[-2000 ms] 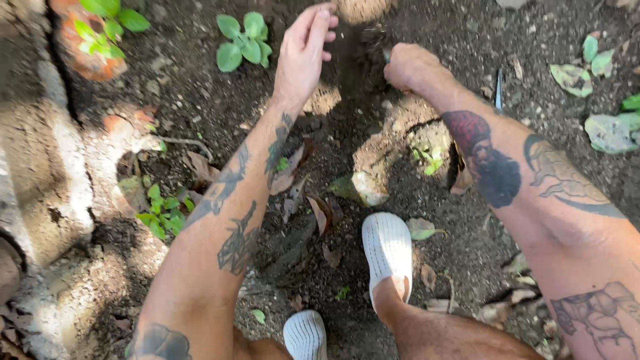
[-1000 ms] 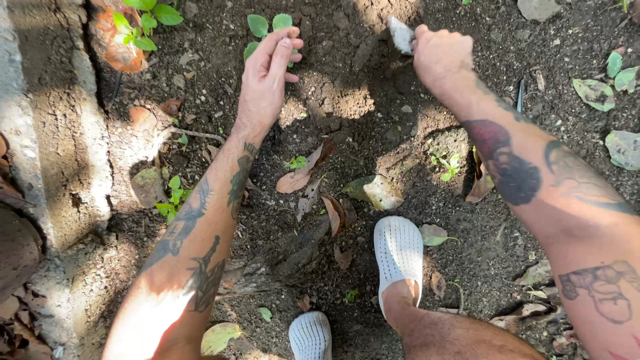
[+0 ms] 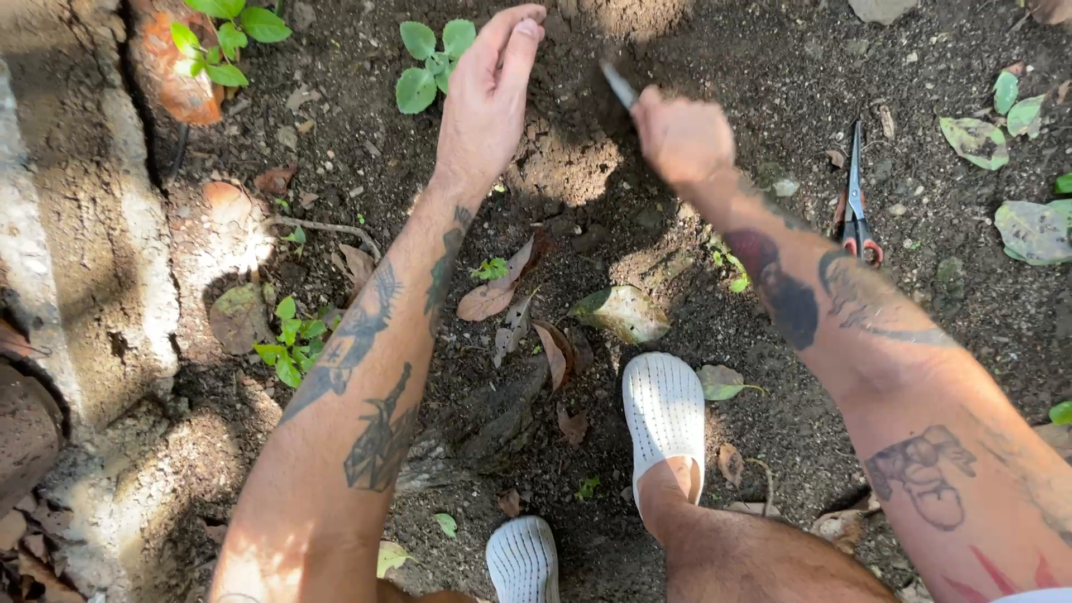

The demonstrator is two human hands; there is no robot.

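In the head view, my right hand is closed around a tool whose narrow grey metal blade points up and left over dark soil; its handle is hidden in my fist and the hand is slightly blurred. My left hand is at the top centre, fingers loosely curled, with nothing visible in it. Just left of it grows a small plant with rounded green leaves. A sunlit mound of loose soil lies between and below my hands. Scissors with red and black handles lie on the soil beside my right forearm.
A cracked concrete edge runs down the left side. Leafy seedlings grow near my left forearm. Dry leaves lie between my arms. My feet wear white perforated shoes. A grey stone sits at the top right.
My right hand, with the blade, has moved down and left relative to the ground since one second ago. The blade's broad face showed then; now it looks narrow.
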